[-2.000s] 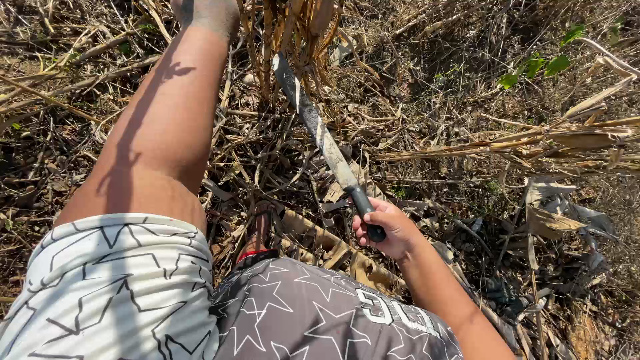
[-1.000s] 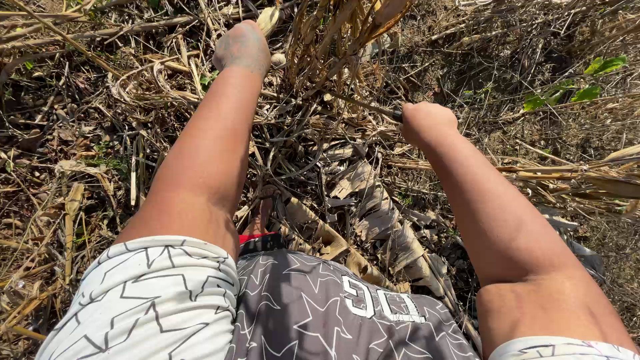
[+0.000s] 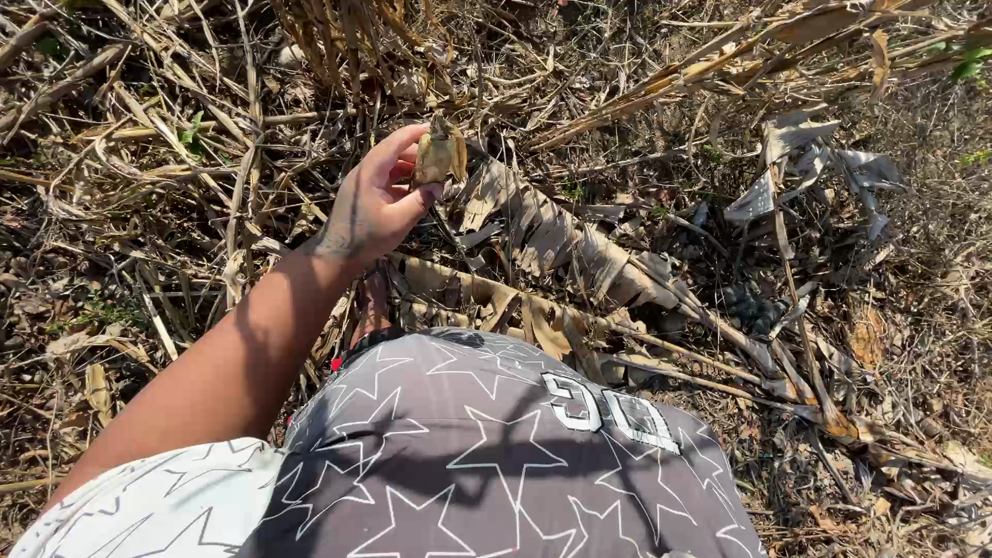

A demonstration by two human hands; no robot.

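Observation:
My left hand (image 3: 380, 194) holds a short piece of a dry, husk-covered plant (image 3: 438, 157), pale tan and brown, between the thumb and fingers. It is held up above the dry litter, just below a clump of dry stalks (image 3: 349, 46). What the piece is exactly, I cannot tell. My right hand is out of view, and so is the machete with the black handle.
Large dry, torn leaves (image 3: 573, 240) lie on the ground in front of me and to the right. Long dry stalks (image 3: 666, 85) stretch across the upper right. A foot (image 3: 373, 306) shows below my left hand. Dry stems and litter cover the ground at left.
My left hand has come down and toward me from the stalk clump, with the plant piece in it. My right hand, which held the machete two seconds ago, has left the view.

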